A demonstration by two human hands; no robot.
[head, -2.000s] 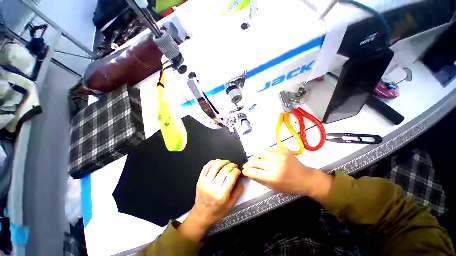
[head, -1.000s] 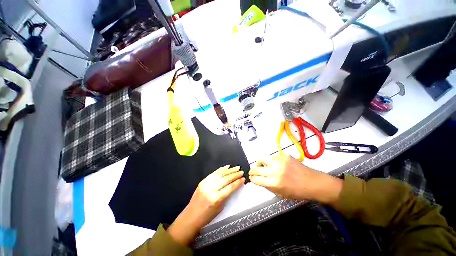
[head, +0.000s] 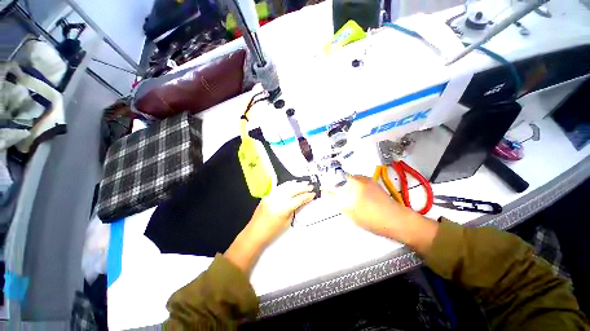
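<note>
The black fabric panel (head: 210, 200) lies flat on the white table, its right edge at the presser foot and needle area (head: 330, 169) of the white JACK machine (head: 382, 97). My left hand (head: 281, 205) has its fingertips on the panel's right edge, just in front of the needle area, pinching the cloth there. My right hand (head: 362, 202) is beside the presser foot, fingertips close to the same edge; its fingertips are partly hidden and blurred, and what they hold cannot be told. A yellow-green tag (head: 256, 169) hangs over the panel.
Red and orange scissors (head: 414, 187) lie right of my right hand, with black thread snips (head: 467, 204) beyond. A dark upright screen (head: 475, 142) and black bar (head: 506, 174) stand behind. A plaid stack (head: 152, 168) is at left, a maroon roll (head: 194, 88) at the back.
Both hands have moved away from the table's front edge towards the needle with the black panel's edge. The panel has shifted and turned with them. The camera view has shifted too.
</note>
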